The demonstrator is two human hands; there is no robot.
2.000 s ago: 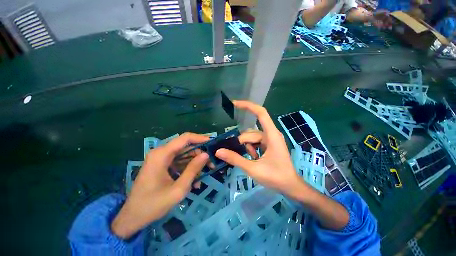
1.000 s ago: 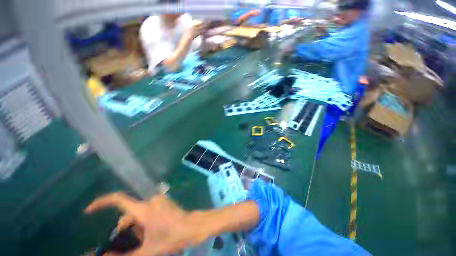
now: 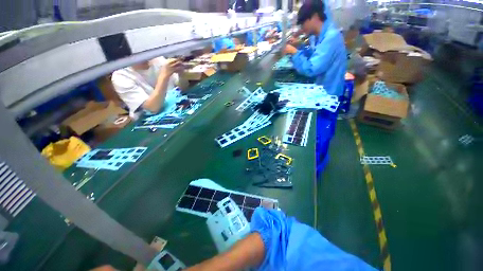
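My right forearm and blue sleeve reach in from the bottom edge. Only a sliver of my right hand (image 3: 104, 268) shows, cut off by the edge, so its grip is hidden. My left hand is out of view. A pale blue carrier sheet (image 3: 182, 207) with rows of black rectangles lies beyond the forearm. A pale blue liner piece with openings (image 3: 225, 228) overlaps it, partly behind my arm. Farther up the green belt lies a tangled group of black housings (image 3: 268, 168); yellow-trimmed frames (image 3: 253, 154) lie among and beside them.
A grey post (image 3: 69, 198) slants across the left. Other liner sheets (image 3: 310, 97) and a carrier sheet (image 3: 297, 127) lie farther up the belt. A person in blue (image 3: 323, 58) stands beyond; a person in white (image 3: 135, 87) is across the line. Open cartons (image 3: 385, 110) are at right.
The view has swung right and up along the line. My left hand left the view first; my right hand has since dropped almost wholly below the bottom edge.
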